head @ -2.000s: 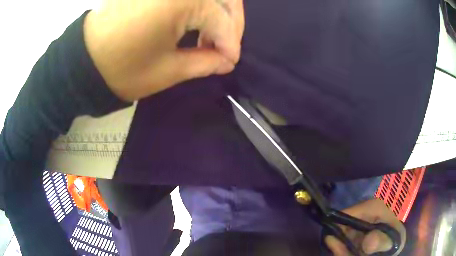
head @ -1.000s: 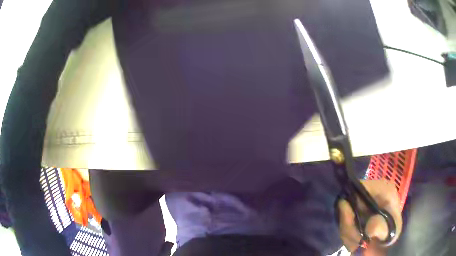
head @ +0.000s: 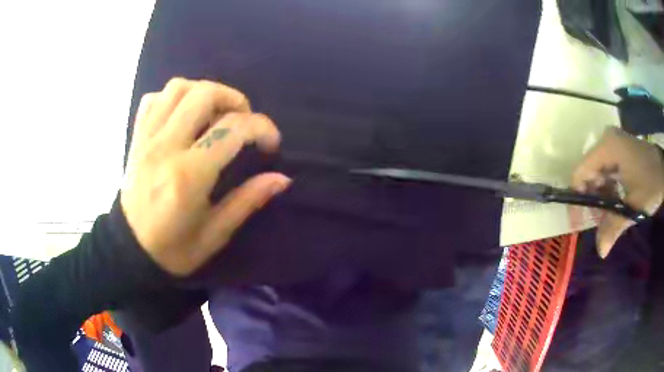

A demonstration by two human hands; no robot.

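Observation:
A large dark navy-purple cloth panel lies across the table and hangs over its front edge. My left hand rests on the panel's left part, thumb and forefinger apart; whether other fingers pinch cloth is hidden. My right hand, at the right edge, holds the black handles of the shears. The shears lie nearly level, pointing left over the panel, their blades looking closed. The tip is at mid-panel, right of my left thumb, beside a faint line in the cloth. Whether it touches cloth is unclear.
The pale table shows right of the panel, with a thin dark cord and a dark object behind. A red lattice crate is below the front edge at right. A dark blue crate and orange cloth are at lower left.
The panel has been turned or shifted and now lies broad across the table. My left hand has come back into view onto it. The shears have swung from upright to nearly level, pointing left.

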